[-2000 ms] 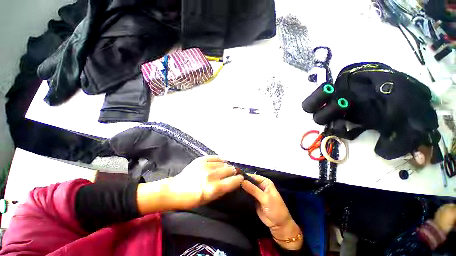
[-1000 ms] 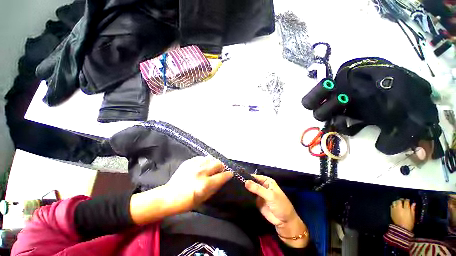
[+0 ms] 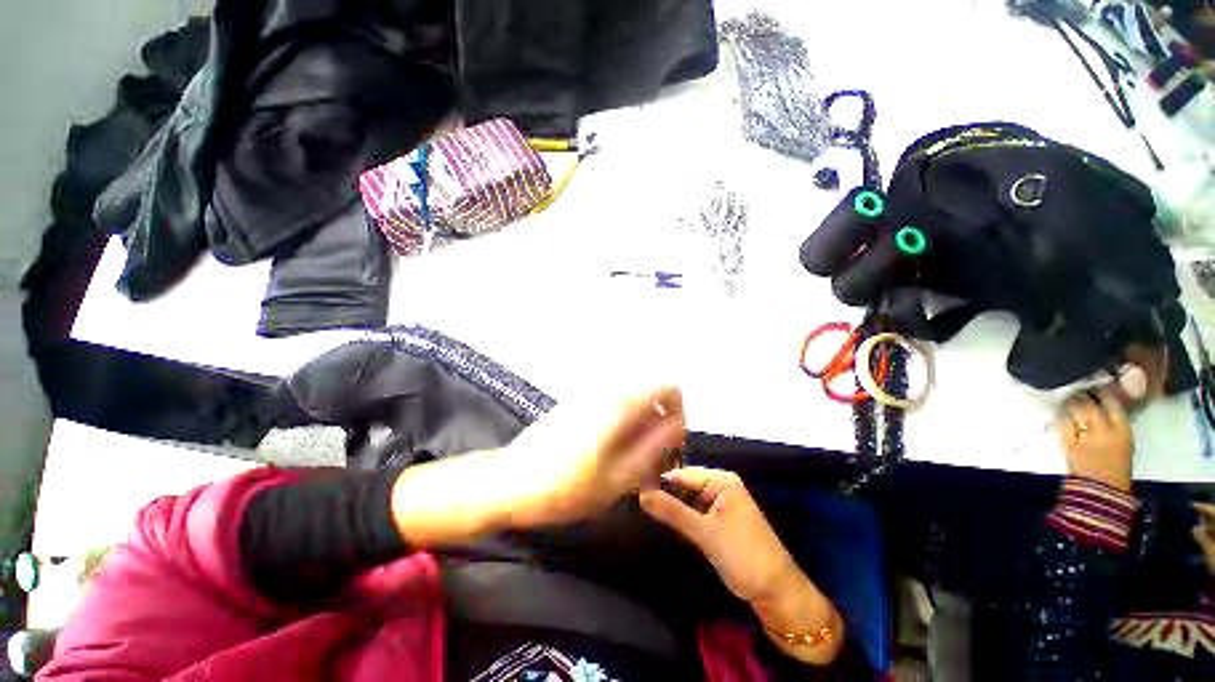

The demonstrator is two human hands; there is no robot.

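Observation:
The black garment (image 3: 426,397) lies across my lap and against the table edge, with silver trim (image 3: 469,369) along its curved upper edge. My left hand (image 3: 586,460) is blurred and raised over the garment edge, its fingertips close together; whether it holds a needle or thread cannot be told. My right hand (image 3: 726,526), with a bracelet at the wrist, pinches the garment's edge just right of my left hand. My left hand hides part of the edge.
On the white table (image 3: 533,300) are a striped bundle (image 3: 460,184), black garments (image 3: 347,147), loose silver bits (image 3: 720,227), snips (image 3: 646,279), thread cones (image 3: 853,240), red-handled scissors (image 3: 829,360) under a tan ring (image 3: 895,370), and a black bag (image 3: 1033,240). Another person's hand (image 3: 1099,433) is at right.
My left hand has risen off the trim and moved right, uncurling from the edge. My right hand still pinches at nearly the same place. The other person's hand has moved up onto the table.

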